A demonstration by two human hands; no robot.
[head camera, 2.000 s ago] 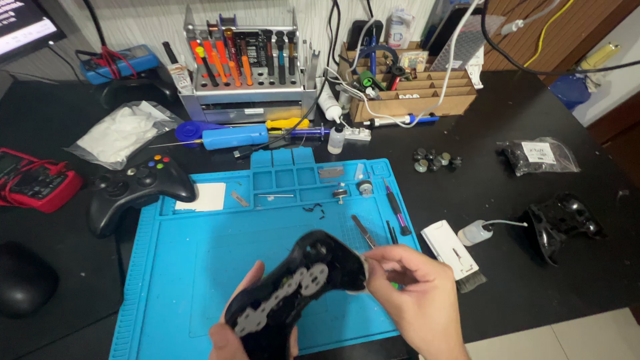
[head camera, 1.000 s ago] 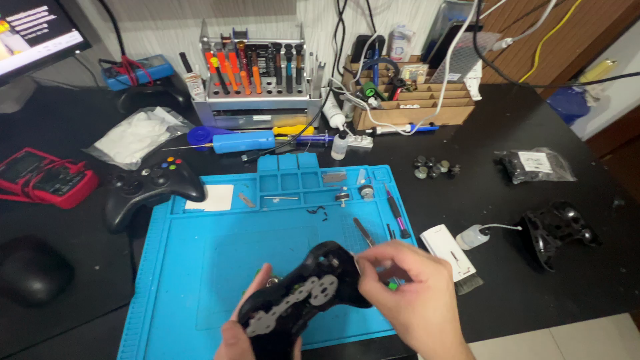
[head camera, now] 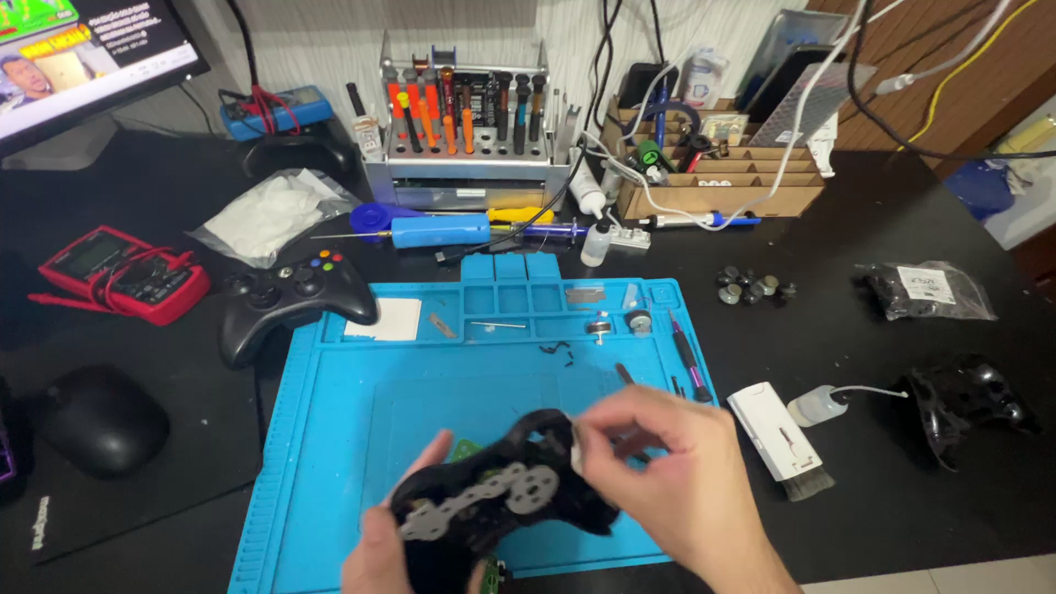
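My left hand holds a black game controller shell by its left grip, tilted above the blue silicone repair mat. Grey rubber pads lie in the shell. At the shell's upper right edge, my right hand pinches something small and whitish between thumb and fingers; what it is cannot be told. Green circuit board parts show behind and below the shell. Small dark screws, two rumble motors and a purple screwdriver lie on the mat.
Left are an assembled black controller, a red multimeter and a mouse. A screwdriver rack and a wooden organizer stand behind. Right are a white brush tool, a dropper bottle, thumbsticks and another black shell.
The controller shell has been tilted flatter since two seconds ago, and green board parts now show around it. My right hand stays at the shell's right edge.
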